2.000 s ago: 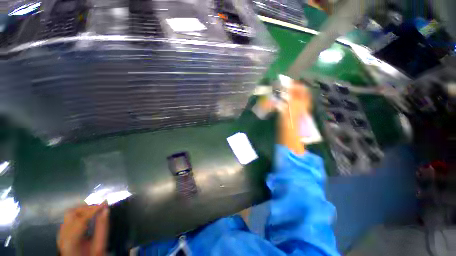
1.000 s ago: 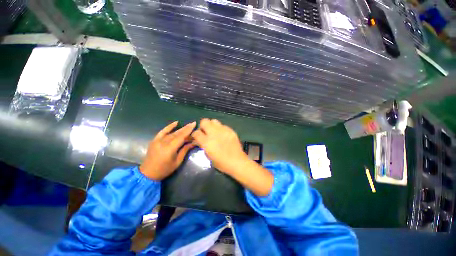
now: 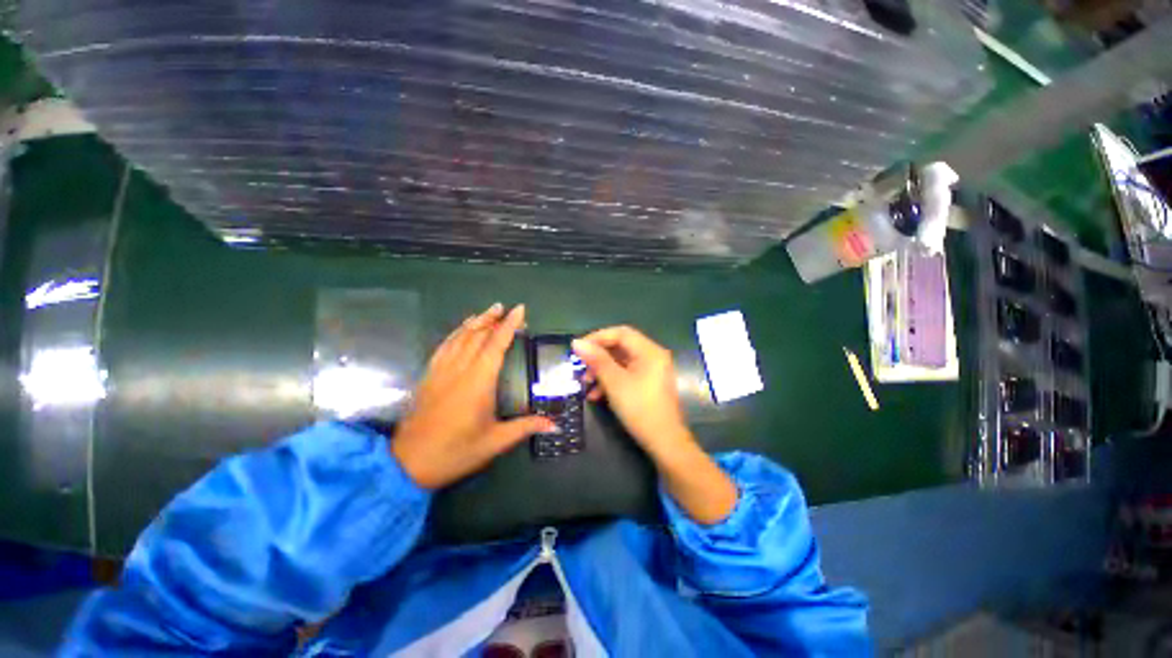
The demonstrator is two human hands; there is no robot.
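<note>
A black keypad phone point(image 3: 558, 438) lies face up on the green mat, keys toward me, with white glare on its screen. My left hand point(image 3: 464, 401) lies flat at the phone's left, fingers spread, and its thumb tip touches the left edge near the keys. My right hand point(image 3: 638, 387) has its thumb and forefinger close together at the screen's upper right edge. Whether a clear film is between those fingertips cannot be told. A white card point(image 3: 730, 356) lies right of my right hand. A clear film sheet point(image 3: 365, 341) lies left of my left hand.
A tall stack of clear trays point(image 3: 514, 129) spans the back. At the right are a thin yellow stick point(image 3: 861, 379), a labelled bottle point(image 3: 842, 242), a white box with a purple-grey slab point(image 3: 924, 312) and a tray of black phones point(image 3: 1022, 341). A metal post point(image 3: 1041, 109) stands behind.
My hands have moved apart from their meeting place left of the phone. They are now on either side of it, and the phone shows between them. The view has shifted.
</note>
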